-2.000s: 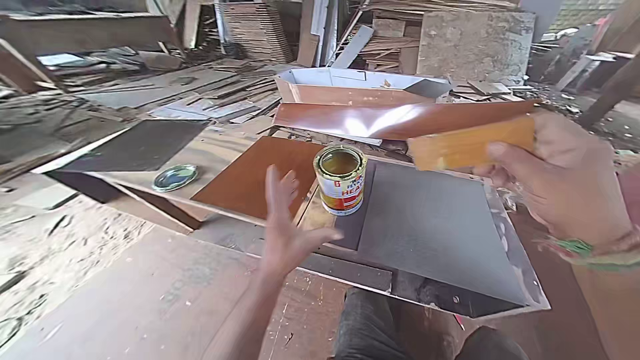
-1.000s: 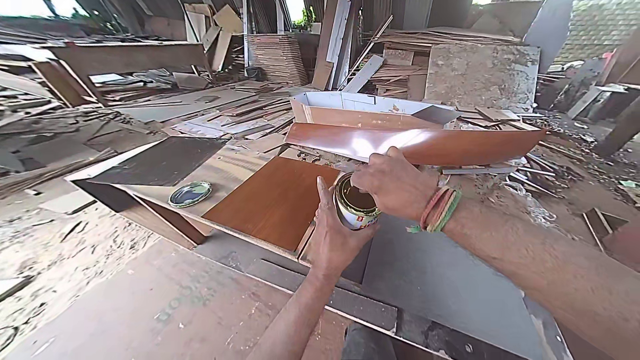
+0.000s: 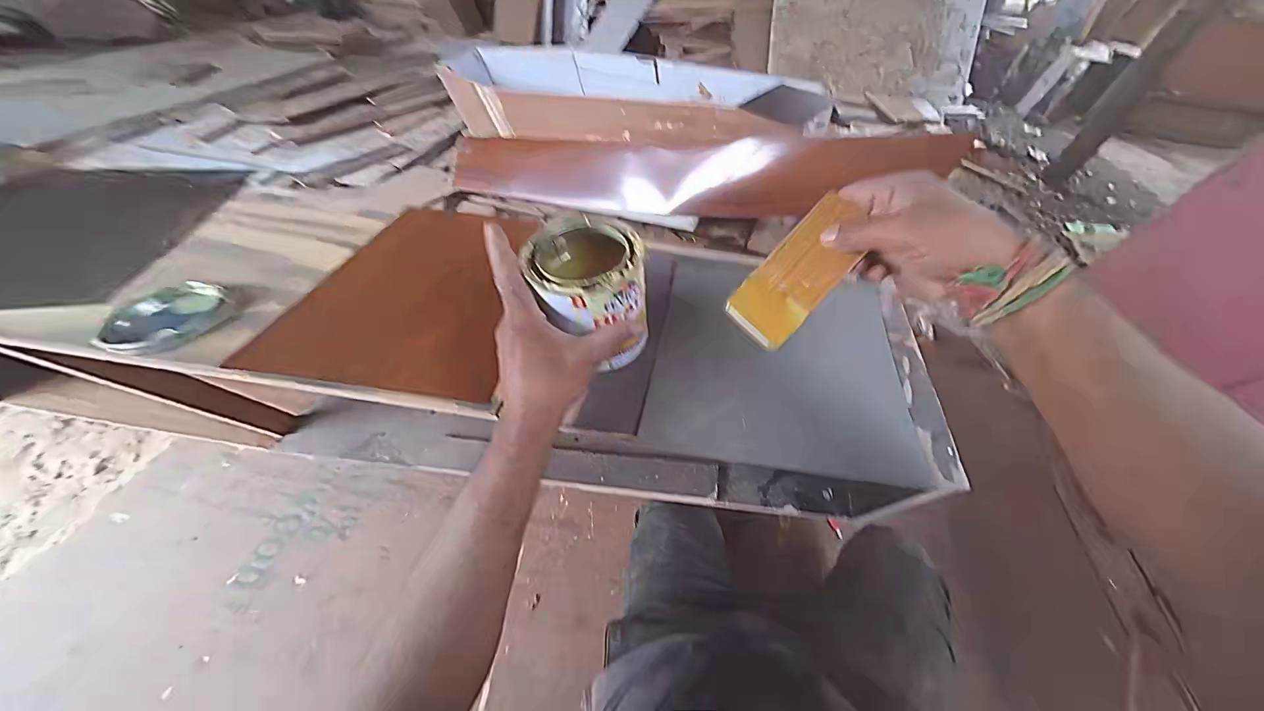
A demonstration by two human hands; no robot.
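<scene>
My left hand (image 3: 553,360) grips the side of an open adhesive tin (image 3: 622,296), its thumb across the printed front and its fingers on the left side. Yellowish contents show inside the tin. In my right hand (image 3: 904,232) is a flat yellow-orange spreader (image 3: 790,276), its broad end pointing down and left above a grey sheet (image 3: 790,395). A reddish-brown laminate sheet (image 3: 395,306) lies left of the tin. Further left rests a round tin lid (image 3: 163,316), blurred.
A glossy brown laminate strip (image 3: 553,178) lies behind the tin, before a long open box (image 3: 632,114). A dark panel (image 3: 99,237) is at the left. Wood offcuts (image 3: 326,118) litter the ground beyond, and my knees are below the work surface's near edge.
One second ago my right hand was at the tin's mouth; now it is to the right, with the spreader in view. My left hand remains at the tin. The view has tilted down.
</scene>
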